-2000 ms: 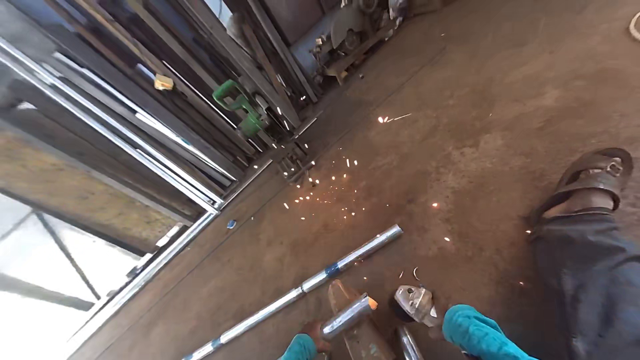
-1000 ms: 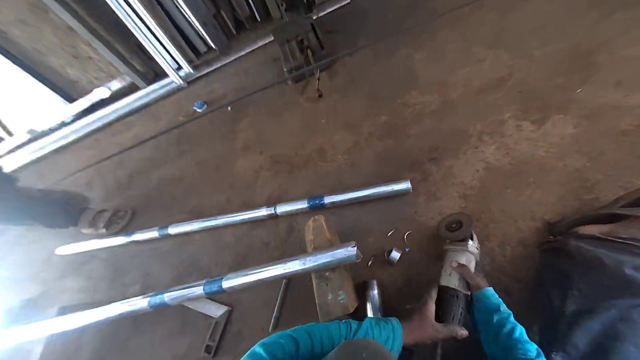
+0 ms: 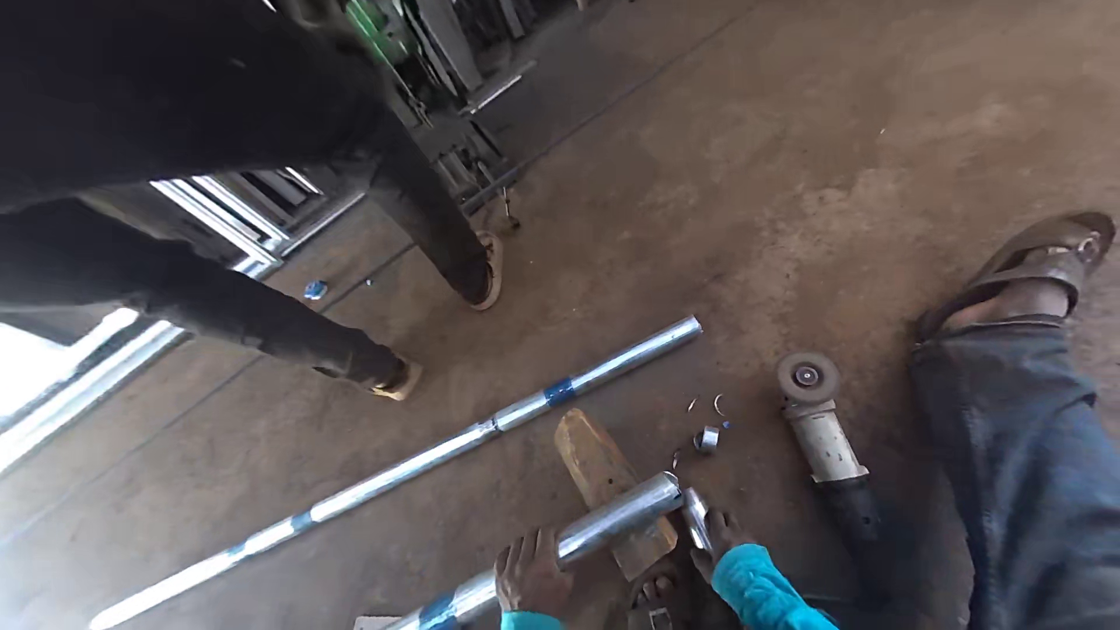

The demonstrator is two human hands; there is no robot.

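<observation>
My left hand [image 3: 534, 573] is wrapped over a shiny metal pipe [image 3: 621, 518] near its cut end, which rests across a wooden block [image 3: 599, 464]. Just right of that end, my right hand [image 3: 719, 541] grips a short piece of metal pipe [image 3: 696, 516], close to the long pipe's mouth. An angle grinder [image 3: 822, 437] lies on the floor to the right, its disc [image 3: 807, 376] uppermost in view. Beyond the block lies another long metal pipe [image 3: 437, 451] with blue bands. A small cut pipe ring [image 3: 707, 439] sits between the block and the grinder.
A person in dark trousers [image 3: 289, 324] stands at the left, feet on the floor beyond the far pipe. Metal bars and frames [image 3: 236, 210] are behind. Thin metal offcuts [image 3: 718, 404] lie near the ring. My sandalled foot [image 3: 1024, 280] is at the right.
My hands have left the angle grinder, which now lies on the floor. My left hand has come onto the long pipe, my right onto the short piece. A person has come into view at the left.
</observation>
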